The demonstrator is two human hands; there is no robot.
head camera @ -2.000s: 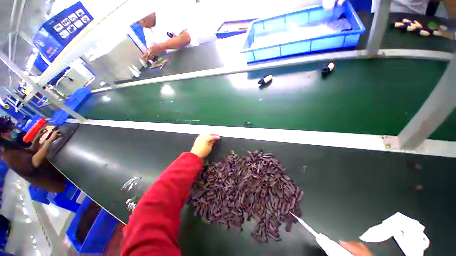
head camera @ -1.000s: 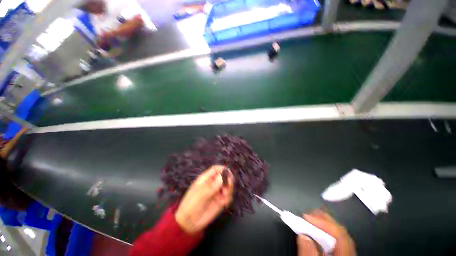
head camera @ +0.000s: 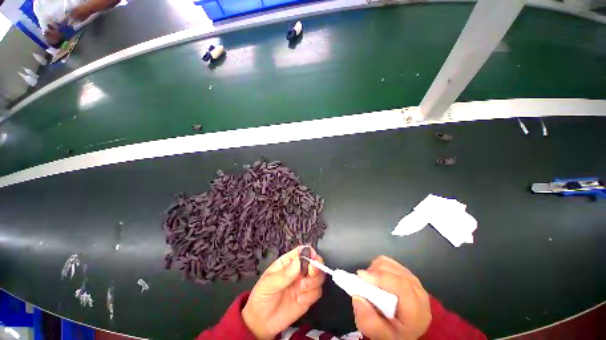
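Observation:
My left hand (head camera: 286,292) holds one small dark part (head camera: 305,261) upright between thumb and fingers, just in front of the pile. My right hand (head camera: 392,299) grips a white glue bottle (head camera: 365,292) with a long pale tip. The tip points left and reaches the dark part; whether it touches cannot be told. The pile of purplish-brown parts (head camera: 239,219) lies on the dark tabletop, beyond and left of my hands.
White scraps (head camera: 445,219) lie right of the pile. Two dark parts (head camera: 445,161) and thin white sticks (head camera: 544,127) lie near the white rail (head camera: 266,137). A blue utility knife (head camera: 571,187) is far right. Whitish residue (head camera: 83,295) is at left. Two-tone pieces (head camera: 214,54) sit on the green belt.
My left hand has come back from the rail past the pile with a dark part. My right hand has brought the bottle tip to it. The view has shifted right.

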